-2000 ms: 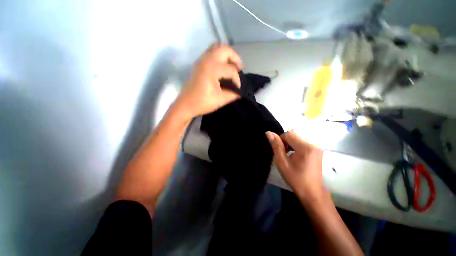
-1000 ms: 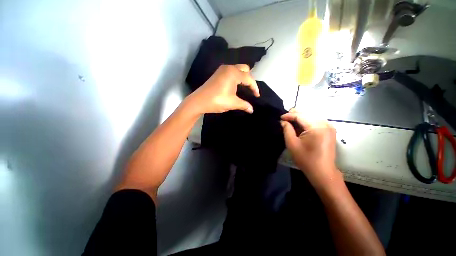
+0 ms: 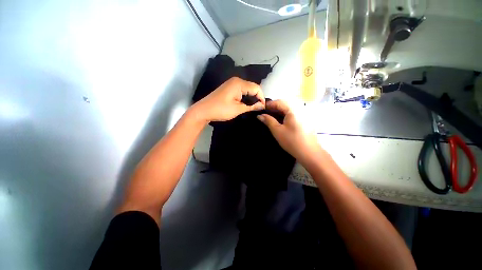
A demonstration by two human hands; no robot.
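Note:
A black garment piece [image 3: 248,147] lies bunched over the left end of the machine table and hangs over its front edge. My left hand [image 3: 230,100] pinches its upper edge between thumb and fingers. My right hand [image 3: 288,129] pinches the same edge just to the right, the fingertips of both hands nearly touching. The cloth is left of the presser foot [image 3: 372,92], apart from it. The exact fold between my fingertips is hidden by dark cloth.
A yellow lamp [image 3: 310,71] hangs between the cloth and the needle area. Scissors [image 3: 446,161] with black and red loops lie at the right. A black band [image 3: 436,108] runs from the foot to the right edge. A pale wall [image 3: 95,105] stands at the left.
My right hand has moved left and up along the cloth, close to my left hand. My left hand's finger and thumb have closed together. The camera view has shifted.

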